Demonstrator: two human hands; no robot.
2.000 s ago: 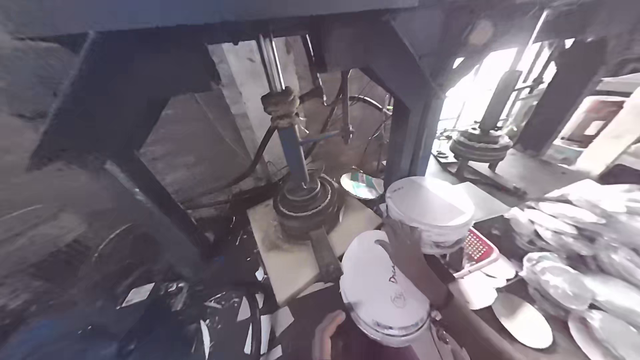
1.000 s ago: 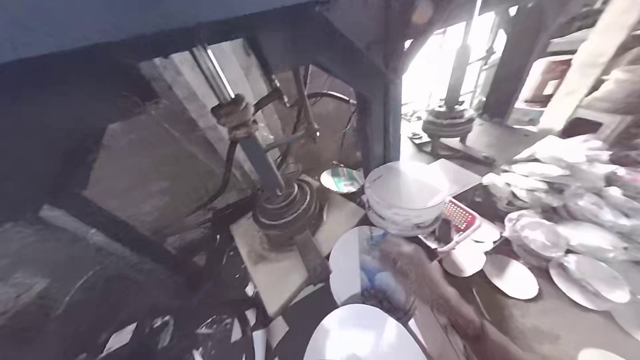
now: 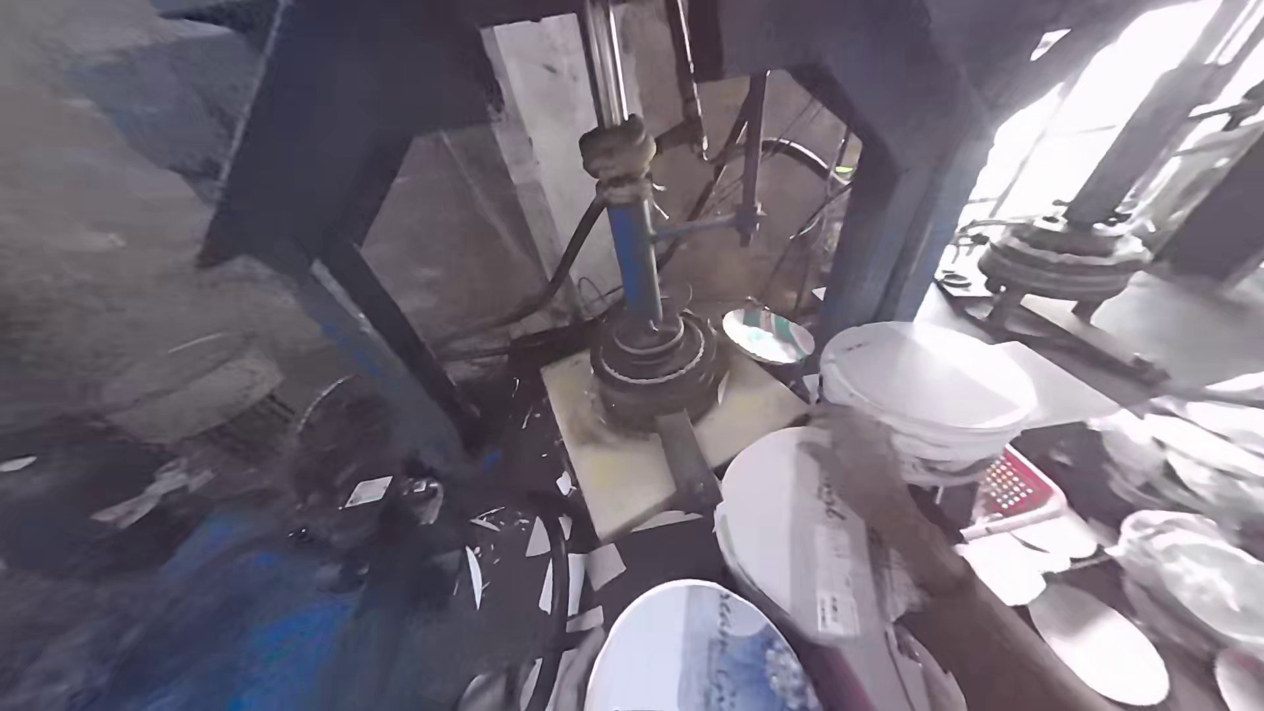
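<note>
My right hand (image 3: 879,469), motion-blurred, reaches in from the lower right over a stack of white printed round sheets or plates (image 3: 790,523). Its fingers are at the near left side of a stack of white bowls or plates (image 3: 928,380); whether they grip anything cannot be told. A white disc with a blue print (image 3: 696,647) lies at the bottom edge, cut off by the frame. My left hand is not in view. Behind stands a press with a round metal die (image 3: 657,370) on a pale board (image 3: 612,474), a flat bar jutting from the die toward me.
Dark steel press legs (image 3: 894,217) frame the work spot. A patterned plate (image 3: 768,336) lies behind the board. To the right are a red perforated basket (image 3: 1017,484), several wrapped white pieces (image 3: 1195,563) and a second press (image 3: 1066,257). Scraps litter the lower left.
Two seconds ago my left fingers showed beside the printed stack; they are out of view now. A disc with a blue print now shows at the bottom. The view has shifted.
</note>
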